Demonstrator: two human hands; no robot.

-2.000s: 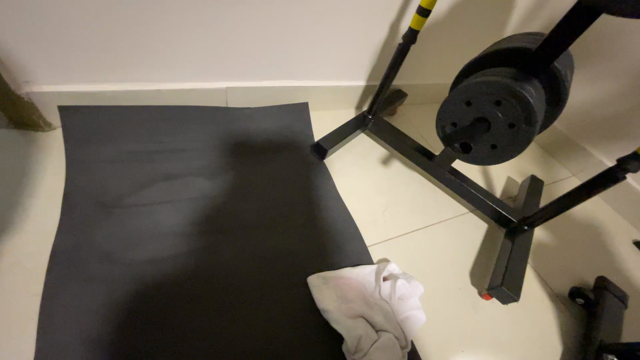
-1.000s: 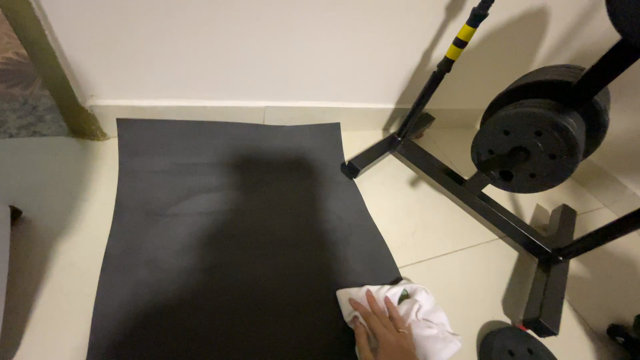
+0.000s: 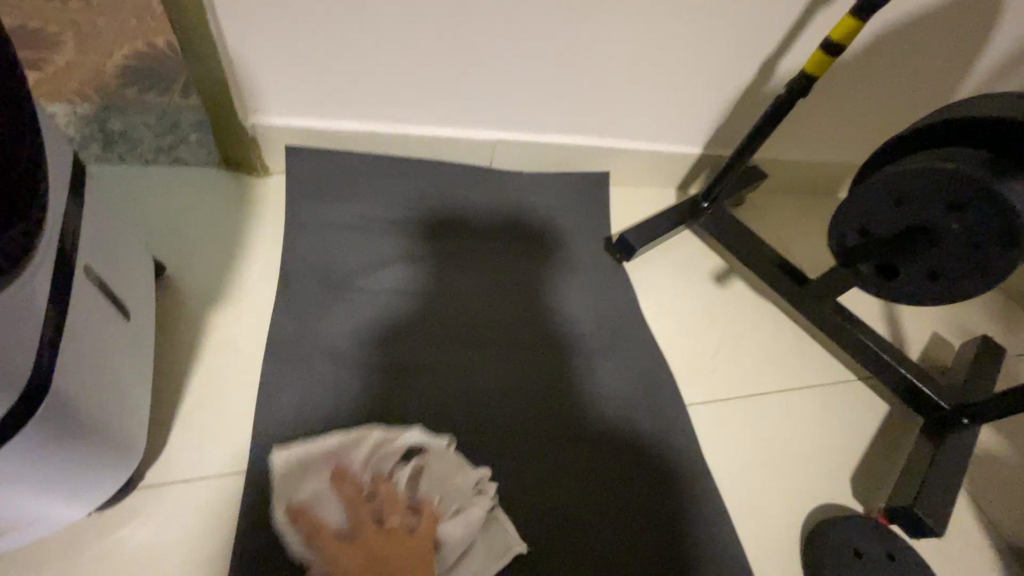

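A crumpled off-white cloth (image 3: 472,520) lies on the lower left part of a dark grey mat (image 3: 336,320). My right hand (image 3: 372,524) presses down on this cloth with its fingers spread; the hand is blurred, and a ring shows on one finger. The mat reaches to the base of the wall, and a dark shadow covers much of its middle. My left hand is not in view.
Right of the mat stands a black metal rack (image 3: 824,312) holding weight plates (image 3: 928,232); one foot touches the mat's edge. Another black plate (image 3: 864,552) lies at the lower right. A white, black-trimmed appliance or bin (image 3: 104,360) stands left, near a doorway frame (image 3: 216,88).
My right hand and the cloth have moved left, from the mat's right edge to its lower left part. The view has shifted left, bringing the white object into sight.
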